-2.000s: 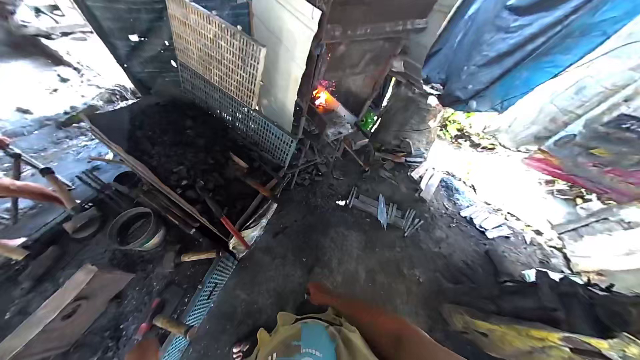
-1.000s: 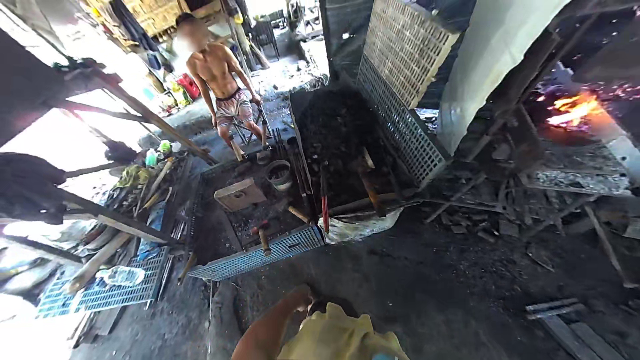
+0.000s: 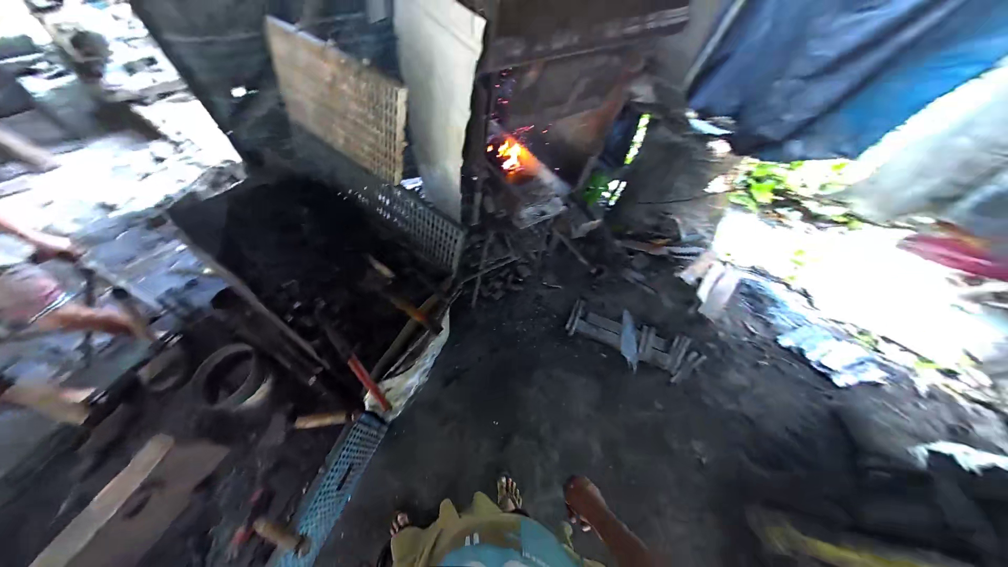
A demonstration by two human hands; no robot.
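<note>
My right hand [image 3: 581, 504] hangs low in front of my body at the bottom edge, above the dark ground; its fingers are partly hidden and I cannot make out anything in it. My left hand is out of the frame. Ahead on the ground lies a row of metal bars [image 3: 602, 329] with a flat pale blade-shaped piece [image 3: 628, 340] across them. A red-handled tool [image 3: 368, 382] rests at the corner of the charcoal bed [image 3: 276, 228]. Farther ahead, a fire [image 3: 510, 154] burns and throws sparks.
Left of me, a blue perforated panel [image 3: 339, 480] edges a work area with a metal ring [image 3: 231, 376], a wooden plank [image 3: 106, 504] and a wooden handle [image 3: 321, 420]. Another person's arm [image 3: 39, 240] shows at the far left. A blue tarp [image 3: 835, 71] hangs at upper right.
The view has swung right from the work area and the other person, bringing the metal bars fully into view. My right hand stays low by my body.
</note>
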